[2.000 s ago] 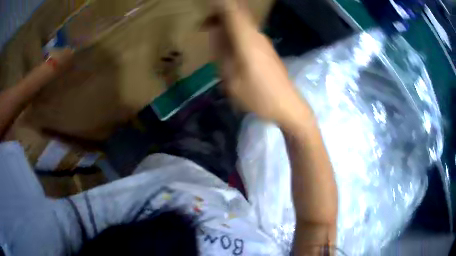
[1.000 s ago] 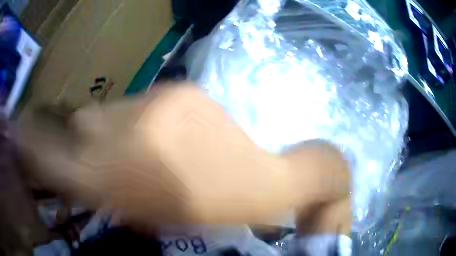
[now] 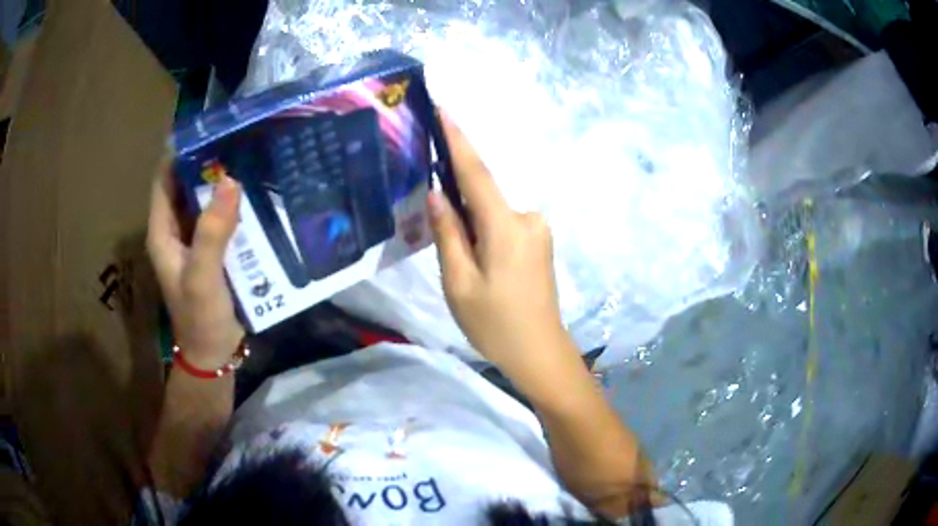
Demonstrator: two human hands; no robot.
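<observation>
A retail box [image 3: 319,185], dark blue with a pink-purple glow, a black keypad picture and a white strip marked "Z10", is held tilted in the air in front of me. My left hand [image 3: 201,257] grips its left end, thumb on the front face. My right hand [image 3: 489,241] is at its right end, with a slim black stick, possibly a cutter [image 3: 451,170], between the fingers and the box edge. No blade shows. The big clear waste bag [image 3: 617,175] lies behind and right of the box, glaring white.
A brown carton [image 3: 77,205] with a small black symbol stands at the left. Grey floor [image 3: 710,360] with scattered film scraps and a yellow line [image 3: 812,339] is at the right. Another translucent plastic sheet [image 3: 843,123] lies at upper right. Part of a brown carton [image 3: 869,493] shows at lower right.
The retail box is now in front of me between both hands; one second ago a blue box showed at the far left edge. The view has shifted right, showing more floor.
</observation>
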